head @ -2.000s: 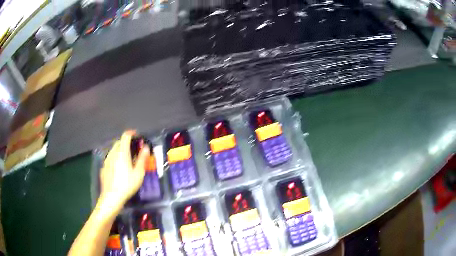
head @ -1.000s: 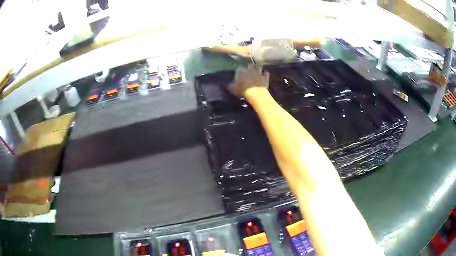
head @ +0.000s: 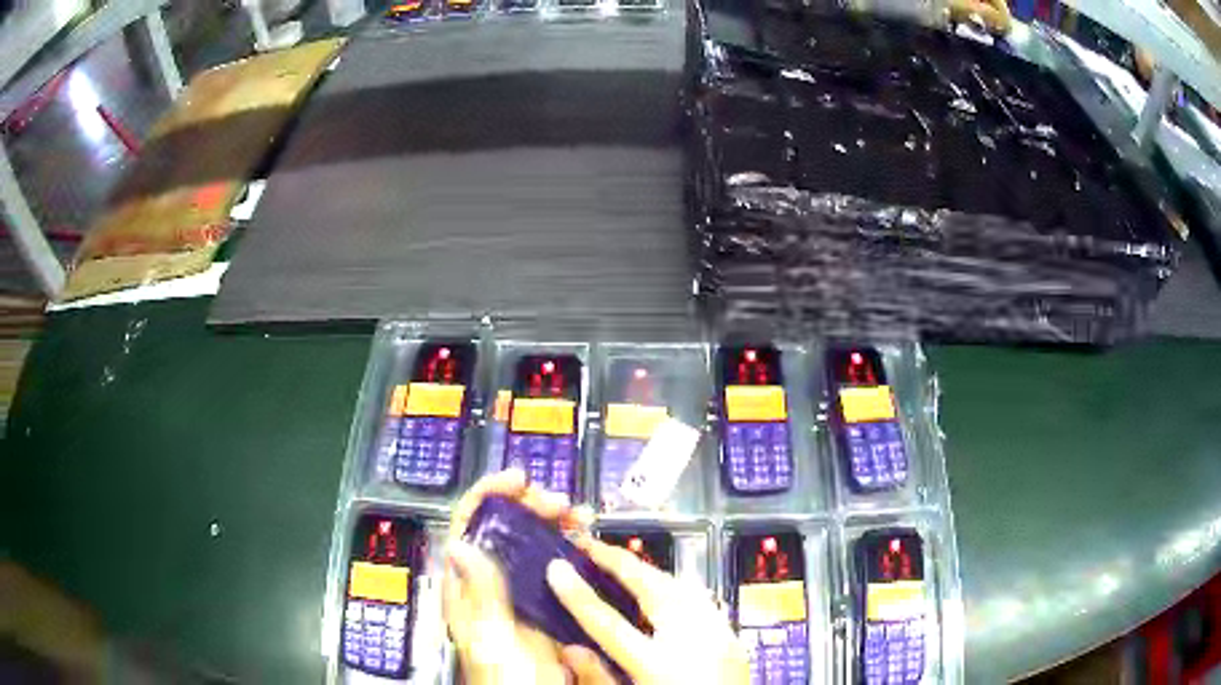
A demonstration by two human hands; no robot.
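My left hand and my right hand are together over the clear blister tray, near the lower middle. Both hold a dark-purple piece, smooth side up; it looks like a phone's back or a back cover, and its underside is hidden. Feature phones with orange bands lie face up in the tray's pockets. The middle pocket of the far row looks paler, with a faint orange-banded shape and a tilted white slip. My hands hide part of the near row.
A tall shiny stack of black blister trays stands behind the tray on the right. A dark grey mat lies to its left. Brown cardboard is at the far left. The green bench top shows around the tray. A person's hand shows behind the stack.
An arm that reached over the black stack has withdrawn. Both hands are now together over the clear tray, holding the dark-purple piece. The view has tilted down.
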